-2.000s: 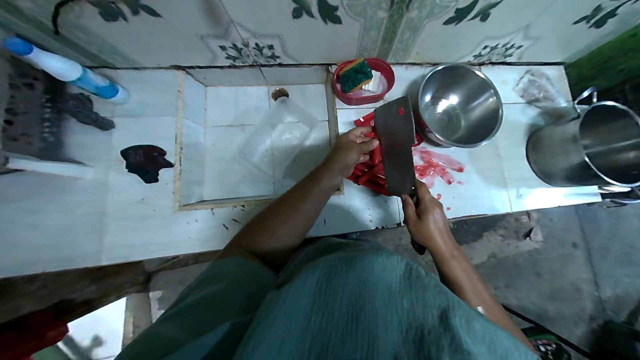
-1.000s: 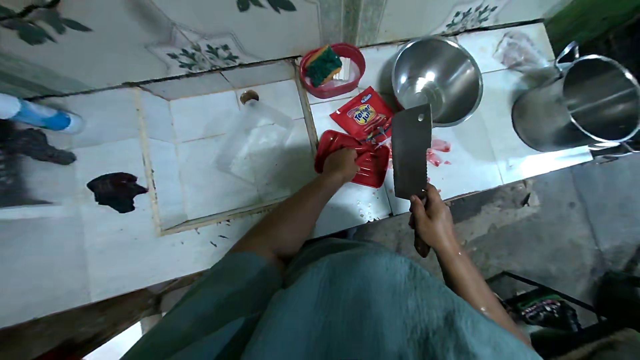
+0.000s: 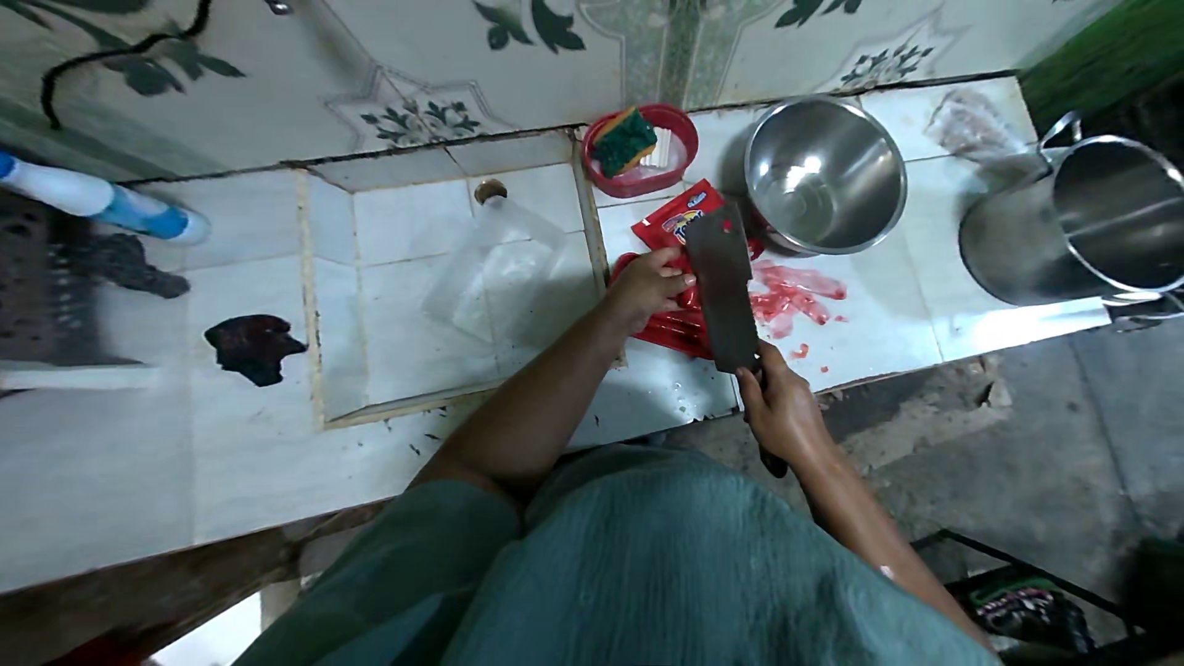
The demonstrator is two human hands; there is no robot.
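Note:
My right hand (image 3: 784,407) grips the dark handle of a cleaver (image 3: 724,291), whose broad blade points toward the wall over red plastic packaging. My left hand (image 3: 647,289) is at the blade's left side, its fingers on or just above the red packaging (image 3: 671,333); whether they grip it is not plain. A red printed packet (image 3: 675,215) lies beyond my left fingers, partly behind the blade. Pinkish-red wet residue (image 3: 795,291) is spread on the tiles to the right of the blade.
A steel bowl (image 3: 826,176) and a large steel pot (image 3: 1022,231) stand to the right. A red soap dish (image 3: 680,139) holds a sponge (image 3: 626,143). Left is a recessed tiled basin (image 3: 416,222) with a translucent plastic container (image 3: 504,268); a dark cloth-like item (image 3: 254,347) lies farther left.
The cleaver, over the red packaging two seconds ago, moved right of it, showing the red packet and tray-like packaging, and is now over them again beside my left hand.

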